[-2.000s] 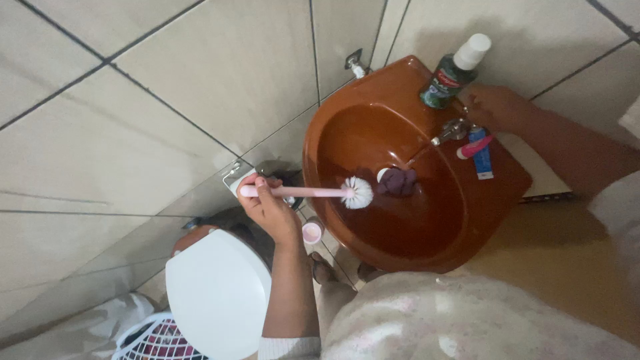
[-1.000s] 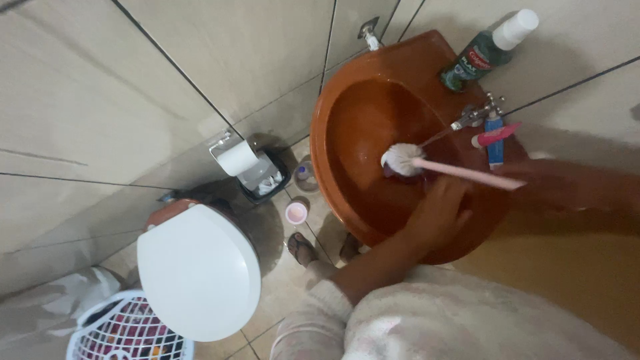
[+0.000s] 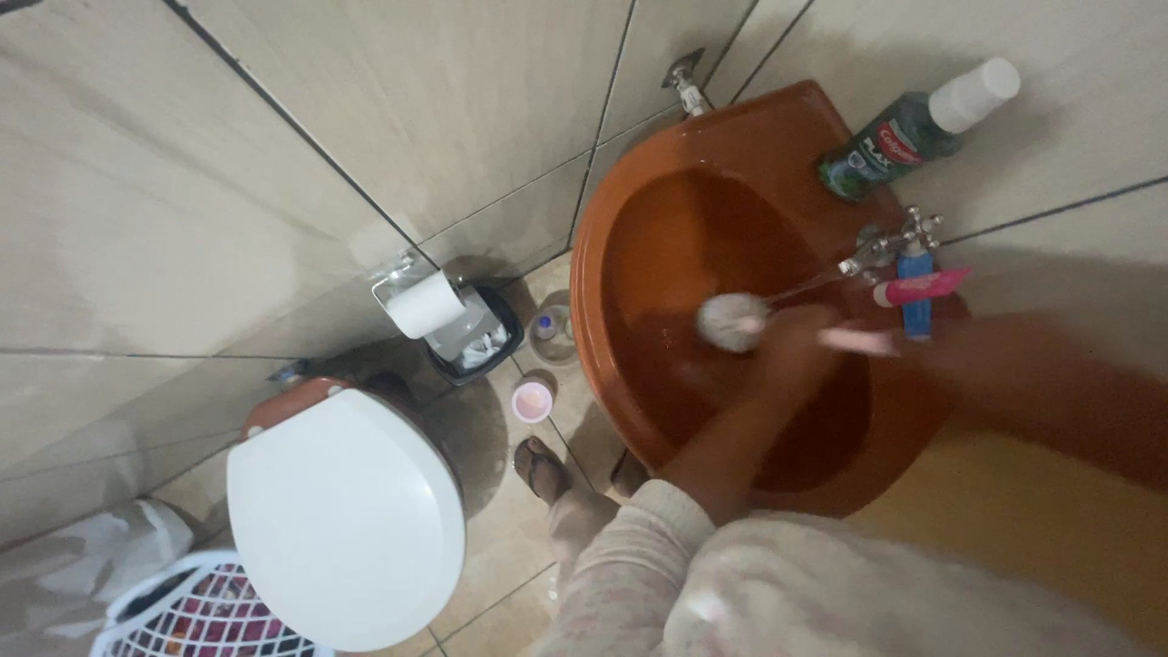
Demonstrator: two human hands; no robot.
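Note:
A toilet brush with round white bristles (image 3: pixel 733 321) and a pink handle is over the brown ceramic sink (image 3: pixel 593 301). A thin stream of water runs from the metal tap (image 3: pixel 871 254) toward the bristles. My left hand (image 3: pixel 801 351), blurred, is closed around the handle close to the bristles and hides part of it. My right hand (image 3: pixel 935 351), also blurred, holds the far end of the handle, beside the tap. A pink tube (image 3: pixel 926 287) lies across a blue tube (image 3: pixel 915 318) by the tap.
A green mouthwash bottle (image 3: pixel 890 141) stands on the sink's back edge. On the left are a toilet with a white lid (image 3: pixel 342 520), a toilet paper roll (image 3: pixel 425 305), a black waste bin (image 3: pixel 470 365), a pink tub (image 3: pixel 532 401) and a white laundry basket (image 3: pixel 205 616).
The brush has turned around: my left hand held its handle end over the floor, and now my right hand has that end. My left hand has moved onto the handle near the bristles.

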